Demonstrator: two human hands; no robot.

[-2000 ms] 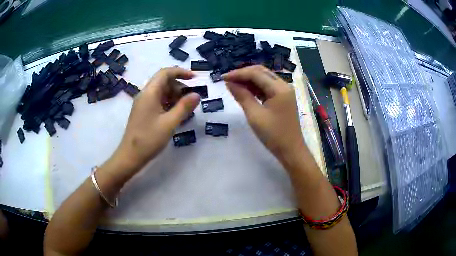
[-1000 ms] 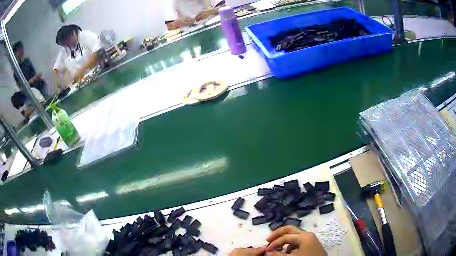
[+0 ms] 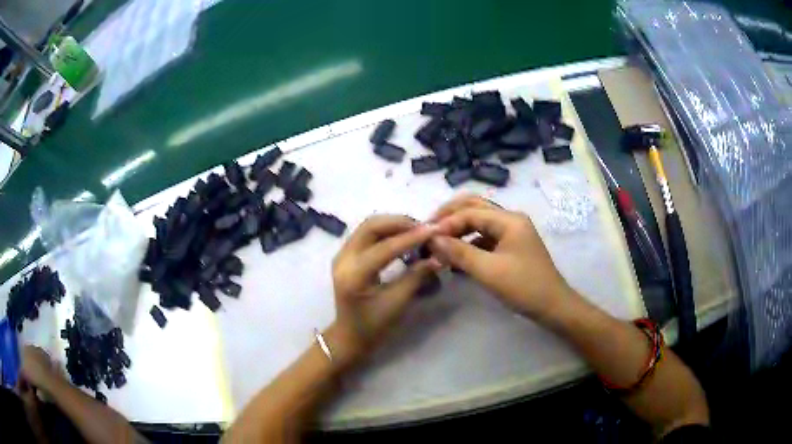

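My left hand [image 3: 378,273] and my right hand [image 3: 499,251] meet at the fingertips over the middle of the white sheet [image 3: 382,368]. The left fingers are closed around a small black housing, mostly hidden. The right thumb and fingers are pinched against it; whether they hold a tiny part is hidden. Other dark housings show partly under the hands. Black housings lie heaped at left [image 3: 204,234] and upper centre [image 3: 486,130]. Tiny white parts [image 3: 569,206] are scattered right of my right hand.
A screwdriver [image 3: 638,225] and hammer [image 3: 667,199] lie at right, beside clear ridged trays [image 3: 729,130]. A crumpled clear bag [image 3: 95,251] and smaller black parts [image 3: 94,355] are at left. Another person's arm [image 3: 65,390] reaches in at lower left.
The camera view tilted up across the line, then came back down and shifted left. My hands, apart two seconds ago, now meet at the fingertips. The other person's arm has appeared.
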